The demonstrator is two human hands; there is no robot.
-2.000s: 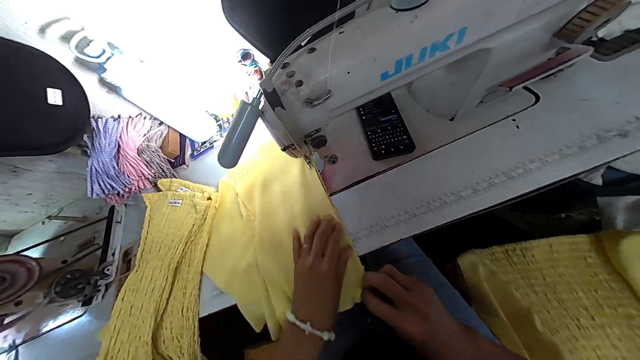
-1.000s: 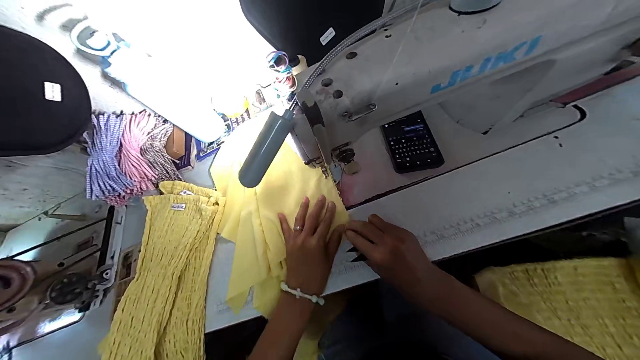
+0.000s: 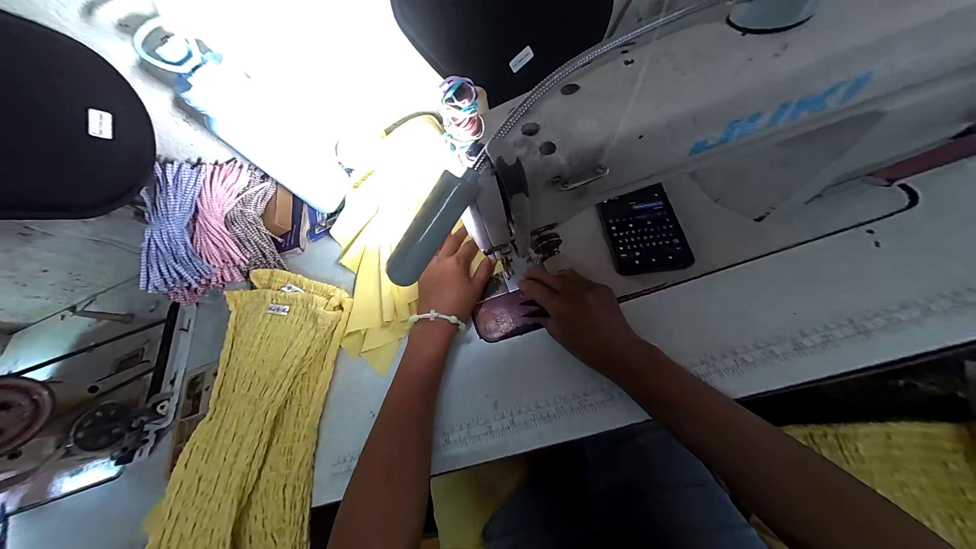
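Under the head of a Juki sewing machine [image 3: 656, 114], my left hand [image 3: 455, 278] lies with fingers spread just left of the needle area, beside yellow fabric [image 3: 374, 282]. The lamp's grey cylinder [image 3: 432, 229] hides part of that fabric. My right hand [image 3: 579, 313] is right of the presser foot [image 3: 509, 267], fingers bent and close to it. Small dark pointed tips, perhaps of thread snips, show below its fingers; what it holds is not clear. A smocked yellow garment [image 3: 267, 366] lies left of my arms.
A phone [image 3: 646, 229] with a lit screen lies on the machine bed. Bundles of checked straps [image 3: 175, 229] lie at the left, near a black chair back [image 3: 69, 122]. More smocked yellow fabric [image 3: 900, 465] hangs at the lower right. A second machine [image 3: 99, 427] stands at the lower left.
The yellow fabric, earlier under both hands in front of the needle, now lies behind and left of it. Both hands have moved up to the needle area.
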